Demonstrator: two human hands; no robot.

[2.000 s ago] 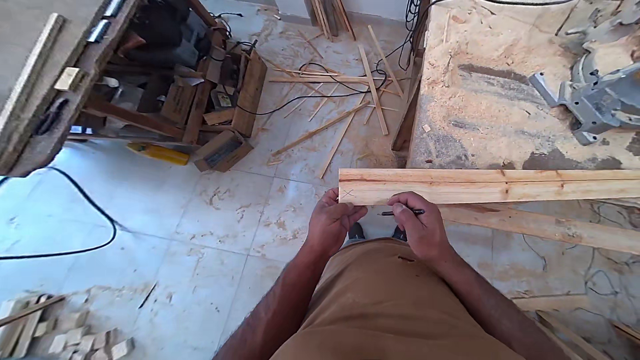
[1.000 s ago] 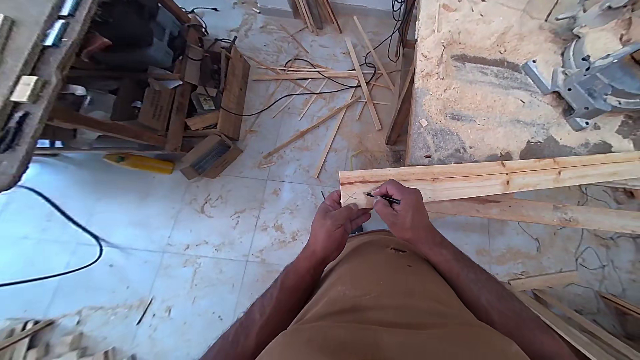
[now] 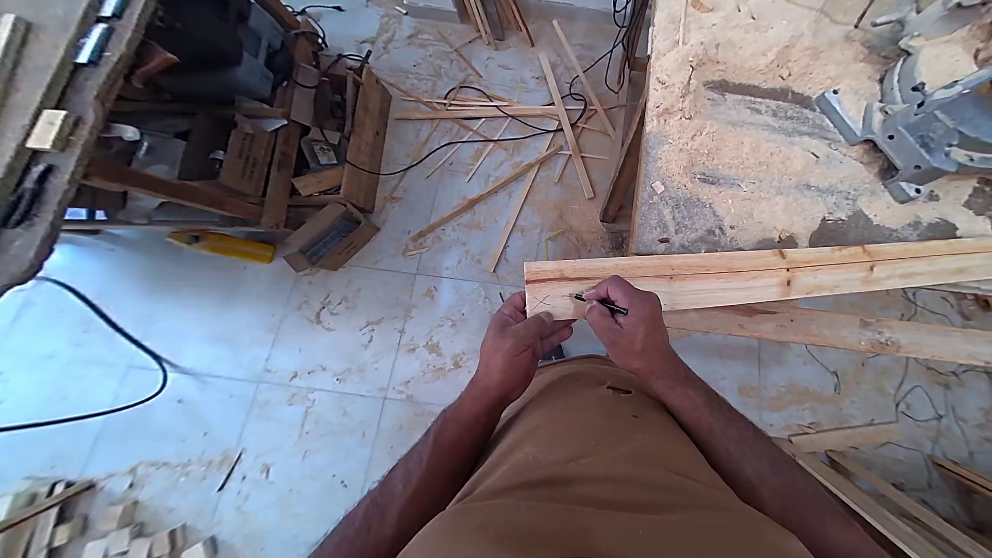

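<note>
A long wooden board [image 3: 728, 275] runs from in front of me to the right edge of the view, along the near side of the workbench. My left hand [image 3: 515, 341] grips its left end from the near side, thumb on top and fingers beneath. Close to that end, the face bears a drawn X. My right hand [image 3: 632, 322] holds a dark pencil or marker [image 3: 608, 304], its tip at the board's face just right of the X. Below the board's right part lies a second board [image 3: 837, 329].
A sawdust-covered workbench [image 3: 744, 178] with a grey metal power tool, apparently a miter saw [image 3: 922, 116], stands at right. Thin wood strips [image 3: 496, 194] and a black cable litter the tiled floor. Left are a cluttered bench [image 3: 39, 155], cardboard box [image 3: 332, 236] and yellow object [image 3: 225, 246].
Two seconds ago my right hand was at the board's near edge; it has moved onto the face, bringing the writing tool's tip there. My left hand still holds the board's end.
</note>
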